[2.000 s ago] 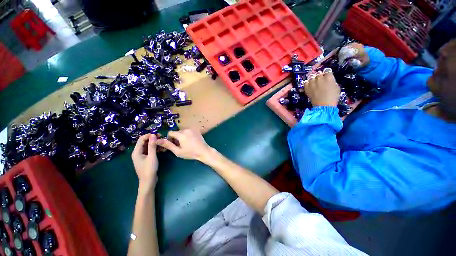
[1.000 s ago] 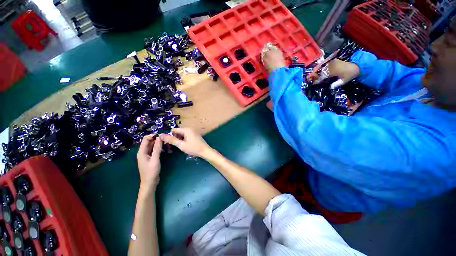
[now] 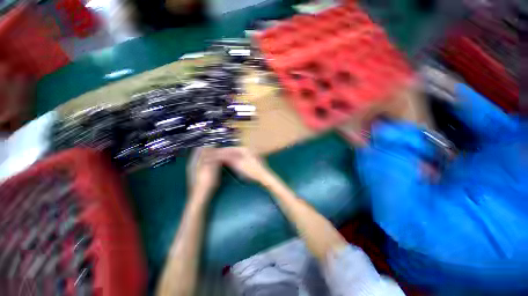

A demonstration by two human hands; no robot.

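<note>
The head view is heavily blurred. My left hand [image 3: 204, 165] and my right hand [image 3: 243, 162] meet at the fingertips over the green bench top, at the near edge of a heap of loose black parts [image 3: 168, 118]. Whether a small part sits between the fingertips cannot be made out. The heap has bright metallic glints and lies on a tan cardboard sheet [image 3: 275, 118].
A red pocket tray [image 3: 370, 63] with several dark units lies beyond my hands. A filled red tray stack [image 3: 113, 225] stands at the left, with a white thing [image 3: 29, 144] behind it. A person in blue [image 3: 451, 202] works at the right, near more red trays [image 3: 483, 66].
The whole view has shifted, so the bench, trays and hands appear farther right, and it has blurred. More of the left tray stack shows. The neighbour's arm has left the red pocket tray.
</note>
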